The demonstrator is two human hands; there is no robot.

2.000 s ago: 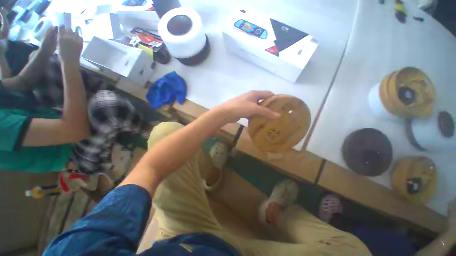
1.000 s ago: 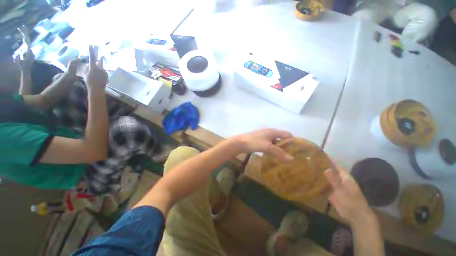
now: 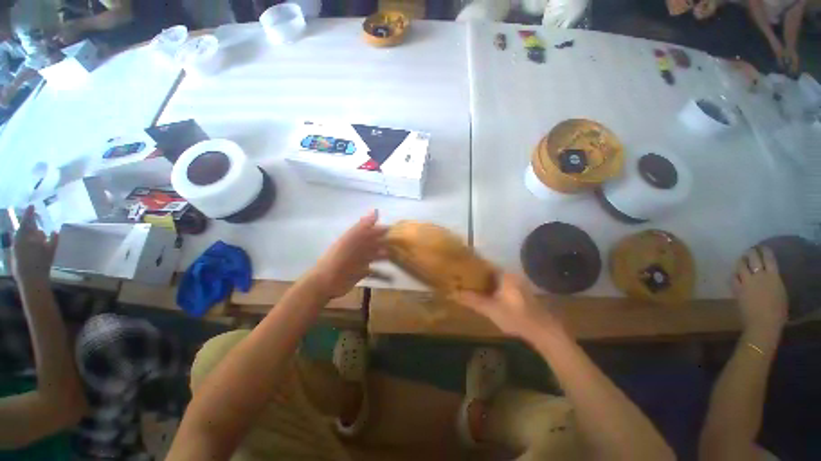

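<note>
A light wood-grain base shell (image 3: pixel 441 258), tilted and blurred, is held above the bench's near edge. My right hand (image 3: pixel 504 302) grips its lower right rim. My left hand (image 3: pixel 349 257) is at its left end with fingers stretched up; blur hides whether it grips the shell. Right of them, a dark wood-grain disc (image 3: pixel 560 257) lies flat beside another light shell (image 3: pixel 653 267) with a small black centre module. Behind these, stacked light shells (image 3: pixel 578 155) stand on a white part.
A retail carton (image 3: pixel 360 160) and a white appliance body (image 3: pixel 214 178) stand behind my left hand. A blue cloth (image 3: pixel 214 277) lies at the near edge. Another person's hand (image 3: pixel 761 284) rests on a dark shell at far right; another's hand (image 3: pixel 34 248) is at left.
The view has swung right and up. The shell has gone from nearly face-on to tilted. My right hand, absent in the oldest frame, now grips its right side.
</note>
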